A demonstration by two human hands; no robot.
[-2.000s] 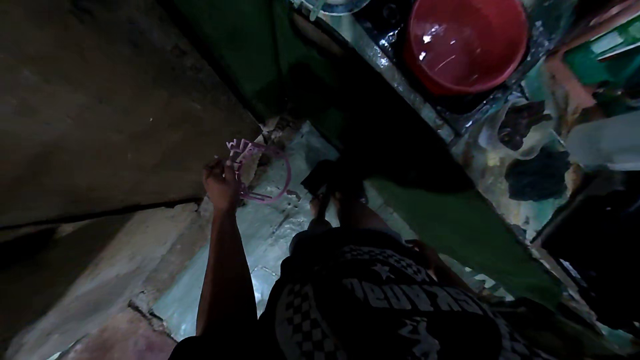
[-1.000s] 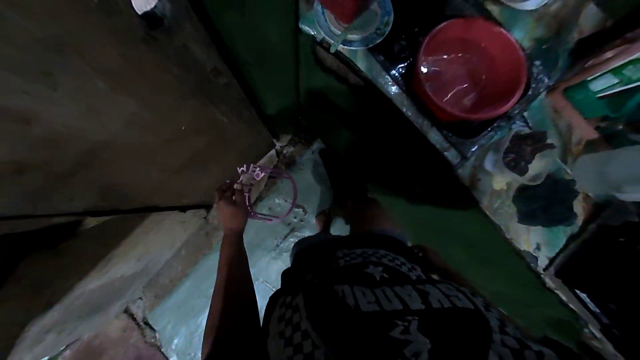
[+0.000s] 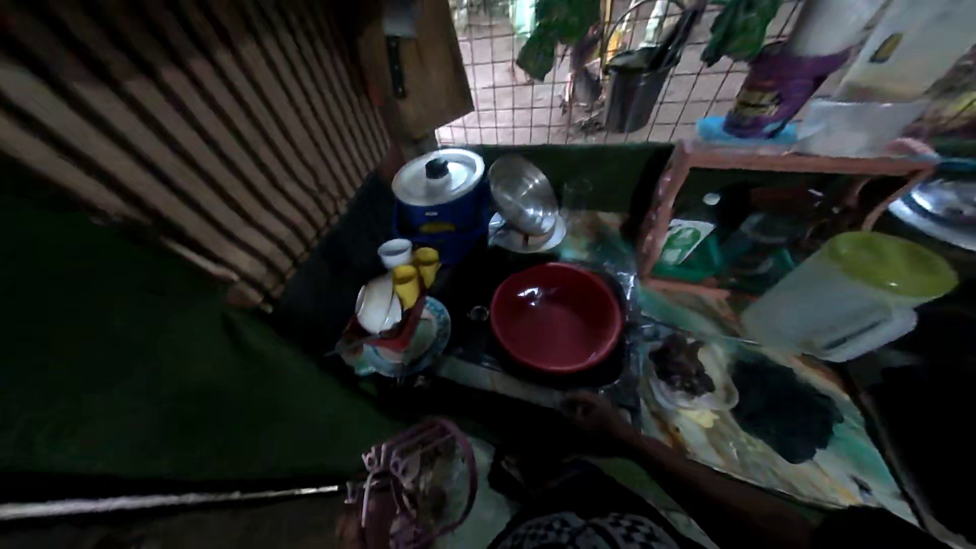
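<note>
At the lower left, my left hand (image 3: 354, 526) is on a pink rack or holder (image 3: 457, 473) with a rounded rim and short prongs; the hand is dark and partly hidden by it. My right hand (image 3: 595, 415) is at the near edge of the counter, just below a red plastic basin (image 3: 557, 316); its fingers look curled, and whether they hold anything is too dark to tell. To the left of the basin, a white bowl (image 3: 377, 305) and yellow cups (image 3: 407, 286) are piled with a red container on a patterned plate (image 3: 438, 328).
A blue pot with a metal lid (image 3: 438, 179) and a tilted steel bowl (image 3: 524, 194) stand behind the basin. At right are a pitcher with a yellow-green lid (image 3: 839, 297), a dark cloth (image 3: 789, 412) and a pink shelf frame (image 3: 785, 158). Wire mesh (image 3: 496, 84) closes the back.
The view has swung up to the counter. My right hand, not seen earlier, has come into view near the basin. The pink rack is still at my left hand.
</note>
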